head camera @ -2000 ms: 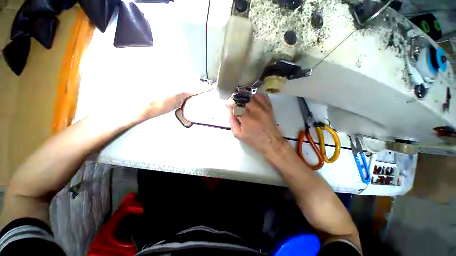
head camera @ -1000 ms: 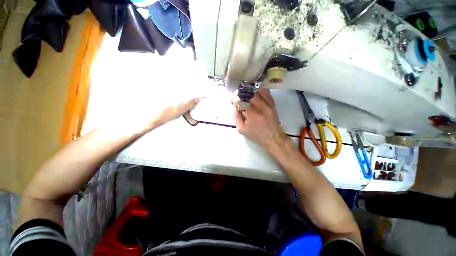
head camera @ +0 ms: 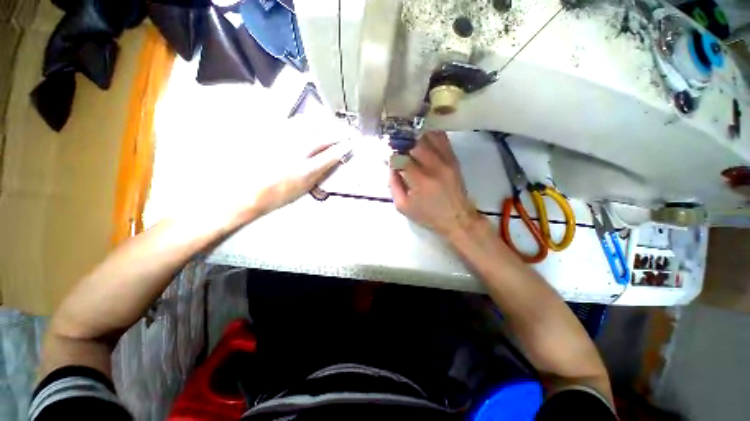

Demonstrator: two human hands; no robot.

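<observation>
The white sewing machine head [head camera: 526, 90], speckled with lint, spans the upper right. The presser foot area [head camera: 400, 136] is small and partly blurred. My left hand [head camera: 325, 164] is left of it, low over the table, its fingers washed out by glare, with a small shiny spot at the fingertips. My right hand [head camera: 432, 185] is just right of and below the presser foot, fingers bent, tips partly hidden by the machine. I cannot make out a work piece under either hand.
Scissors [head camera: 539, 218] with orange-red and yellow loops lie right of my right hand. Blue-handled snips [head camera: 611, 247] lie beside a white parts tray [head camera: 658, 271]. Dark leather pieces [head camera: 226, 49] and a blue-grey piece [head camera: 275, 29] are at upper left. A blue round thing [head camera: 506, 401] is below.
Blue-grey pieces have appeared at upper left since the oldest frame. My left hand has moved right and up, closer to the presser foot. My right hand stays beside it.
</observation>
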